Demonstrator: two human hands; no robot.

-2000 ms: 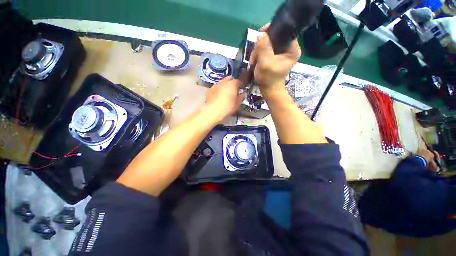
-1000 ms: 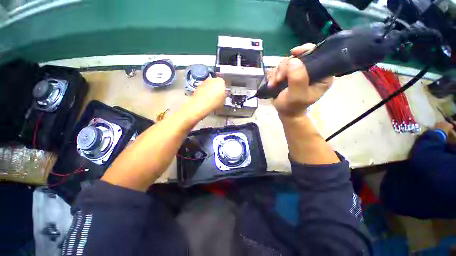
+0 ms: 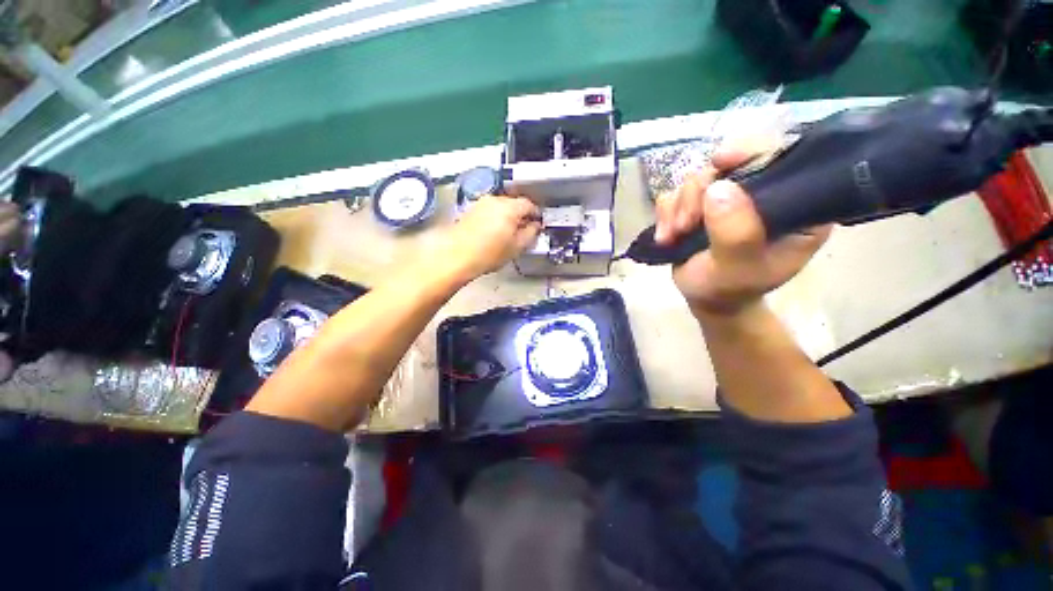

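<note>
My right hand (image 3: 739, 237) is closed around the black electric screwdriver (image 3: 866, 162), held nearly level. Its tip points left, just right of the grey-white screw feeder (image 3: 562, 173). My left hand (image 3: 502, 234) is at the feeder's front left side, fingertips bunched by the pickup point; whether they pinch a screw cannot be seen. A black speaker cabinet shell (image 3: 485, 404) lies in front of the feeder, with a silvery speaker driver (image 3: 561, 359) in its right part, magnet up, and a thin red wire at left.
Two loose drivers stand left of the feeder, one face up (image 3: 404, 200), one partly behind my left hand (image 3: 477, 185). More shells with drivers (image 3: 199, 259) lie at left. A bag of screws (image 3: 681, 165) and red wire bundle (image 3: 1022, 208) are at right. A green conveyor (image 3: 381, 116) runs behind.
The screwdriver has gone from upright over the feeder to nearly level, its tip now off the feeder's right side. My left hand stays at the feeder. The view has shifted left.
</note>
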